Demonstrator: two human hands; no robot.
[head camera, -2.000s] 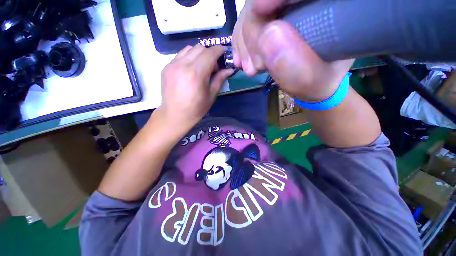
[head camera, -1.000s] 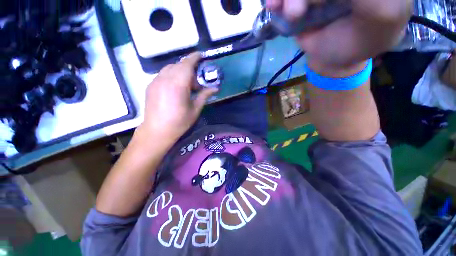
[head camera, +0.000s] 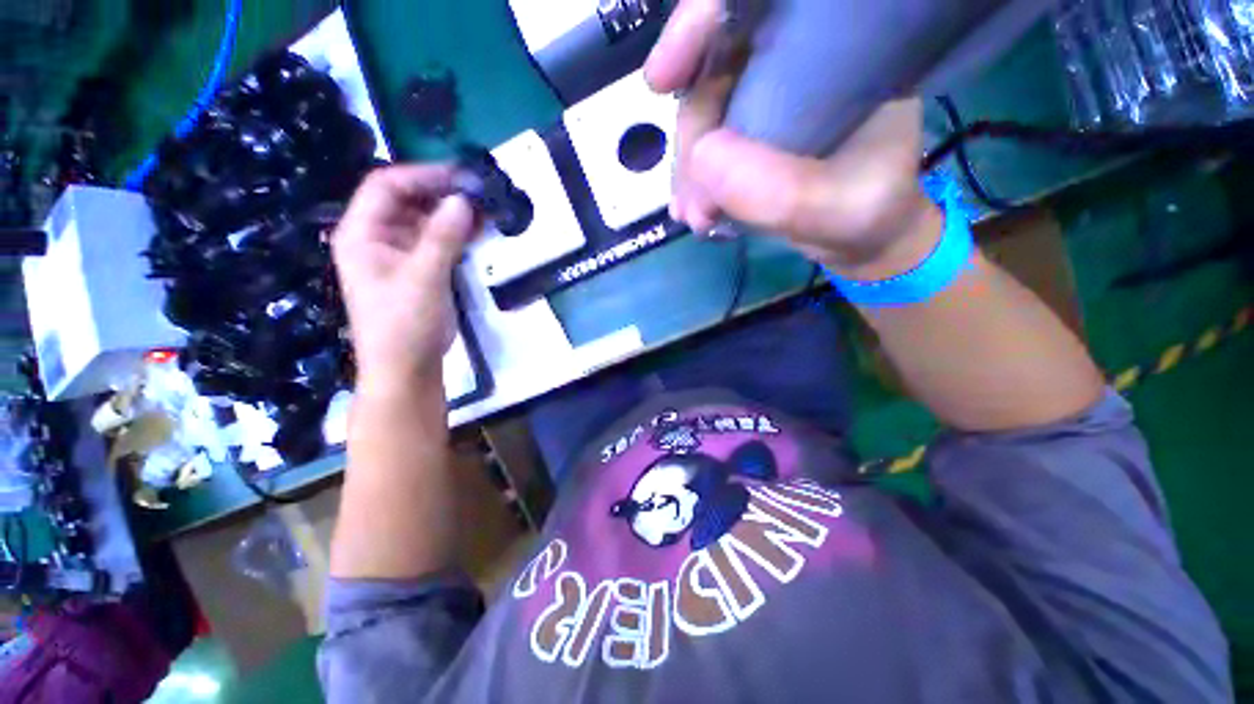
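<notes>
My left hand (head camera: 396, 275) pinches a small black housing (head camera: 490, 190) between thumb and fingers, over the left white block of the fixture (head camera: 557, 227). The housing partly covers that block's round hole; I cannot tell whether it touches the block. My right hand (head camera: 805, 200), with a blue wristband, is closed around a thick grey electric screwdriver (head camera: 880, 69), to the right of the fixture. The screwdriver's tip is hidden or too blurred to tell. The fixture's right block has a dark round hole.
A heap of black housings (head camera: 255, 248) lies left of my left hand. Beside it are a white box (head camera: 103, 282) and loose pale parts (head camera: 172, 426). A screw feeder (head camera: 598, 41) stands behind the fixture. Clear plastic trays (head camera: 1169, 62) are at the far right. A black cable crosses the right side.
My left hand has moved left and up, from in front of the fixture to over its left block. The view has swung left, showing the white box. The screwdriver stays in my right hand.
</notes>
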